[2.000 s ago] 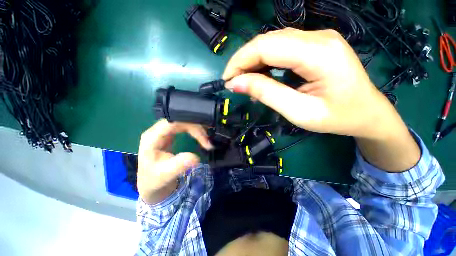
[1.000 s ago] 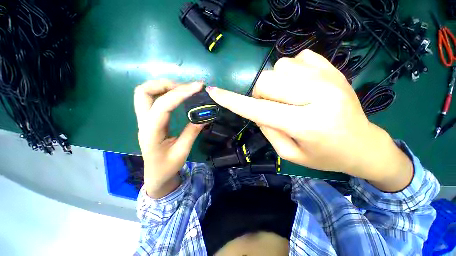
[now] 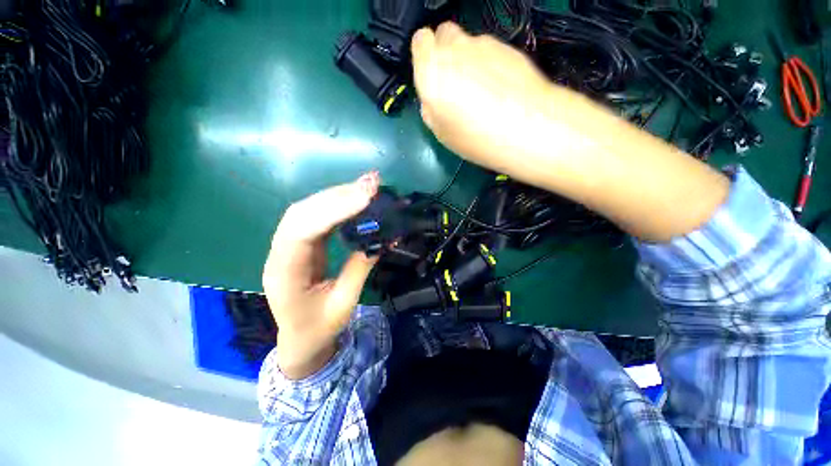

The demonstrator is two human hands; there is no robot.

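Note:
My left hand [image 3: 314, 264] grips a black connector [image 3: 372, 226] between thumb and fingers, its face with a blue insert turned up towards me. No yellow ring shows clearly on it. My right hand [image 3: 456, 86] is at the back of the bench, beside another black connector with a yellow ring [image 3: 366, 73]; its fingers are curled and what they hold, if anything, is hidden. Several black connectors with yellow rings [image 3: 424, 296] lie at the bench's front edge, just right of my left hand.
A tangle of black cables [image 3: 77, 118] hangs at the left with small plug tips. More black cables [image 3: 620, 55] lie at the back right. Orange-handled scissors [image 3: 801, 93] and a red and black pen [image 3: 806, 173] are far right. A blue bin [image 3: 211, 332] is below the bench edge.
My right hand has moved from beside the held connector to the back of the bench. My left hand still holds the connector, whose yellow ring showed clearly a second ago.

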